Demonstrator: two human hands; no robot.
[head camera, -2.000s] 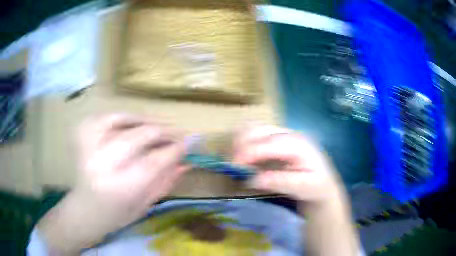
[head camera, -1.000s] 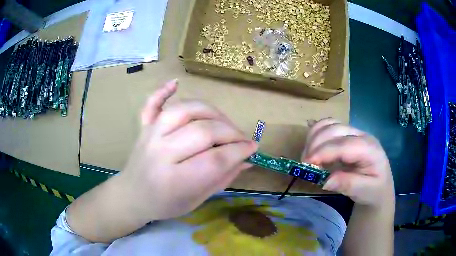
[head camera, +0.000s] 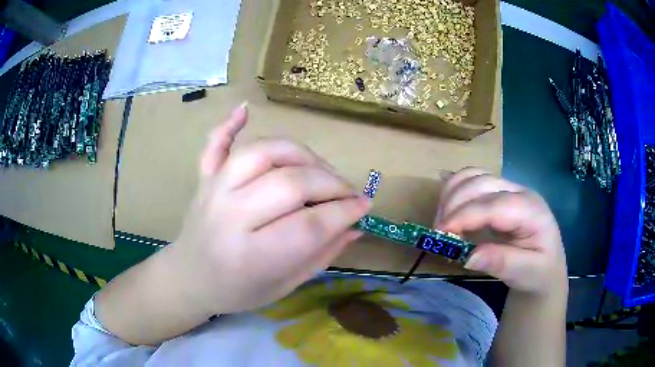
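Note:
A slim green circuit board (head camera: 393, 229) is held level between both hands above the cardboard, near my body. Its digital display (head camera: 439, 246) glows blue-white with digits. My left hand (head camera: 276, 215) pinches the board's left end, which the fingers hide. My right hand (head camera: 503, 228) grips the right end by the display, thumb below and fingers above. A small loose display module (head camera: 372, 183) with a pale dotted face stands out just above my left fingertips; whether they touch it, I cannot tell. A thin black cable (head camera: 414, 266) shows below the board.
An open carton (head camera: 381, 113) with small brass-coloured parts is ahead. A board stack (head camera: 54, 111) lies left, beside a labelled plastic bag (head camera: 176, 50). A small black piece (head camera: 194, 95) lies below the bag. More boards (head camera: 589, 122) lie right, beside a blue bin (head camera: 626, 158).
The blurred view has become sharp, and the glowing display is now readable. Since one second ago the hands have barely moved, and the digits on the display have changed.

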